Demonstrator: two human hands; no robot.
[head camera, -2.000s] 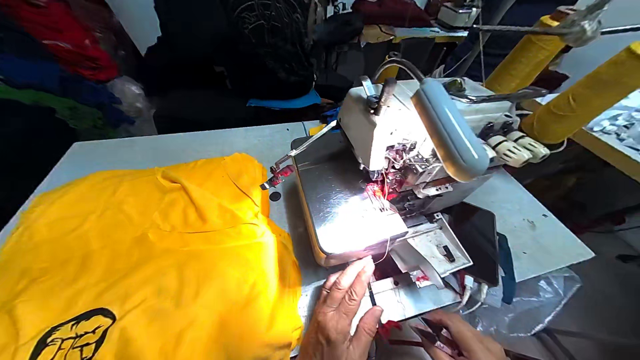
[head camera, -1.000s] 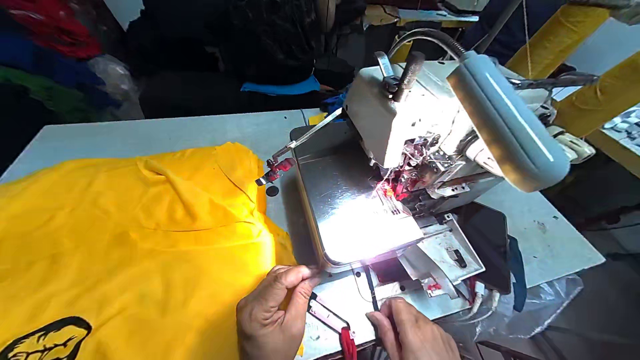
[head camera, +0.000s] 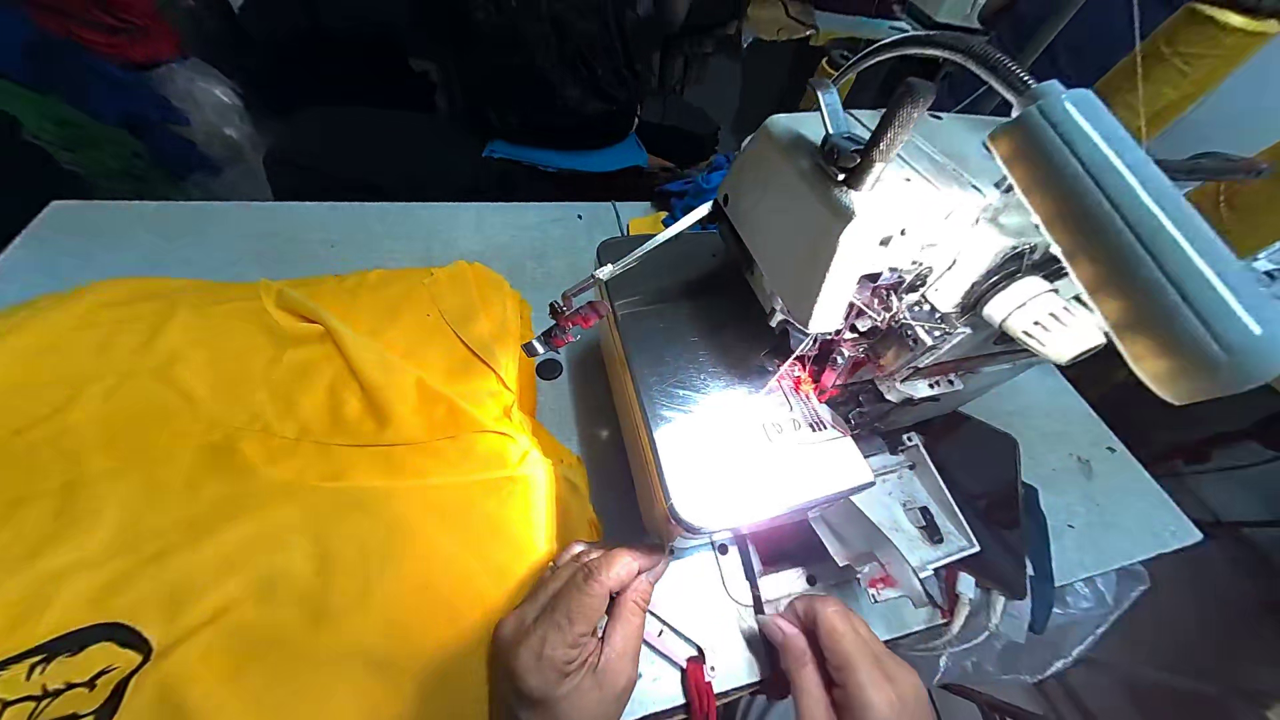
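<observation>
An overlock sewing machine stands at the right, its metal work plate brightly lit. Just below the plate's front corner, my left hand pinches thumb and forefinger around something too small to make out, perhaps a thread end. My right hand grips a slim dark tool, possibly tweezers, held upright below the plate. A thin dark thread curves between the hands. Red cloth strips hang at the white lower panel. Yellow fabric with a black print lies left of the machine.
A lamp on a bendable neck hangs over the machine. A flat dark device lies behind the opened front cover. Clear plastic hangs at the table's right edge. An arm with a red-wrapped end juts out left of the plate.
Since two seconds ago, my left hand has closed from spread fingers into a pinch near the plate's corner. My right hand has brought the dark tool up beside it. The view has shifted closer.
</observation>
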